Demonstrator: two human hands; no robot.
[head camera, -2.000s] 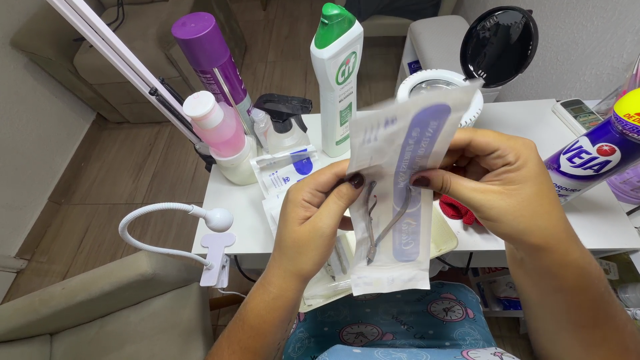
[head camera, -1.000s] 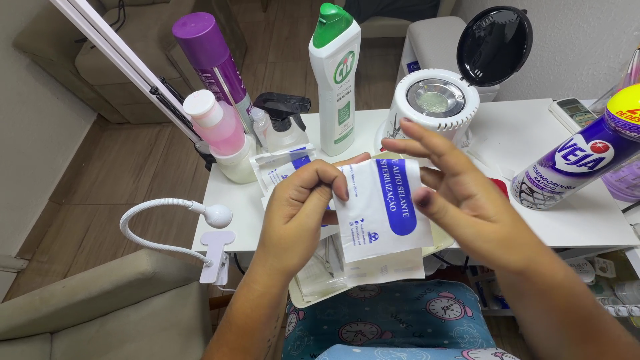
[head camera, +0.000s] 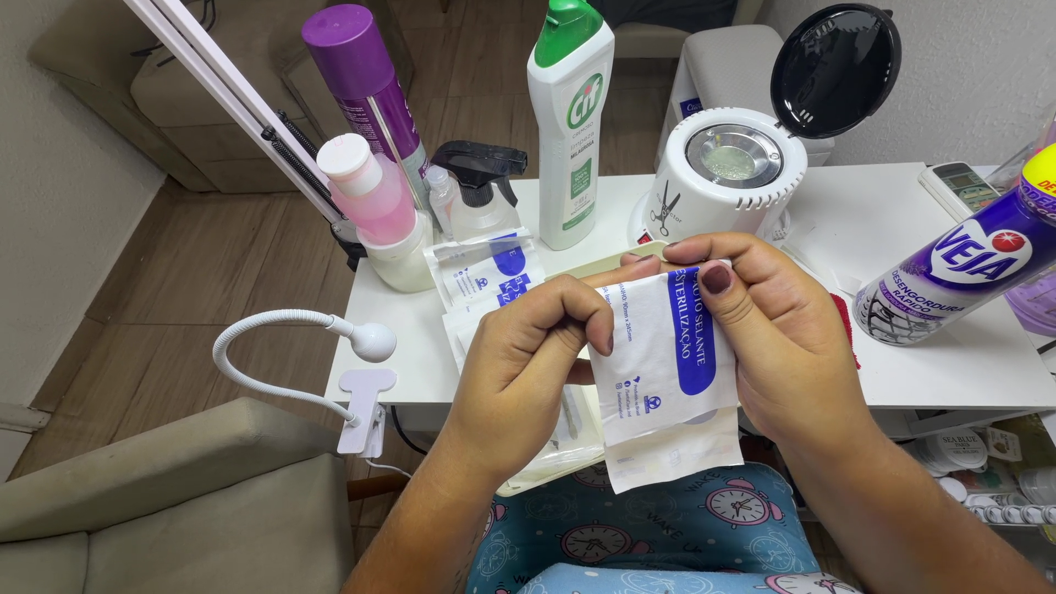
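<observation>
A white paper sterilization pouch (head camera: 652, 379) with a blue printed patch is folded over between both hands, above my lap. My left hand (head camera: 528, 363) pinches its left edge, and some fingers pass behind it. My right hand (head camera: 775, 330) grips the upper right edge, thumb on the front face. Whatever lies inside the pouch is hidden. Behind my left hand, more such pouches (head camera: 483, 272) lie by the bottles. Under the hands is a pale tray (head camera: 516, 483) with a clear-faced pouch (head camera: 577, 421) in it, partly covered.
On the white table (head camera: 891, 206) stand a purple spray can (head camera: 363, 82), a pink-liquid bottle (head camera: 371, 186), a black-topped spray bottle (head camera: 478, 190), a Cif bottle (head camera: 569, 132), a white glass-bead sterilizer (head camera: 718, 173) with raised lid and a Veja spray can (head camera: 949, 264). A gooseneck lamp (head camera: 371, 342) clips onto the left edge.
Two seconds ago the pouch was upright and unfolded, metal tools showing through its clear face. It is now folded over, printed side out. My right hand, spread one second ago, has closed on it.
</observation>
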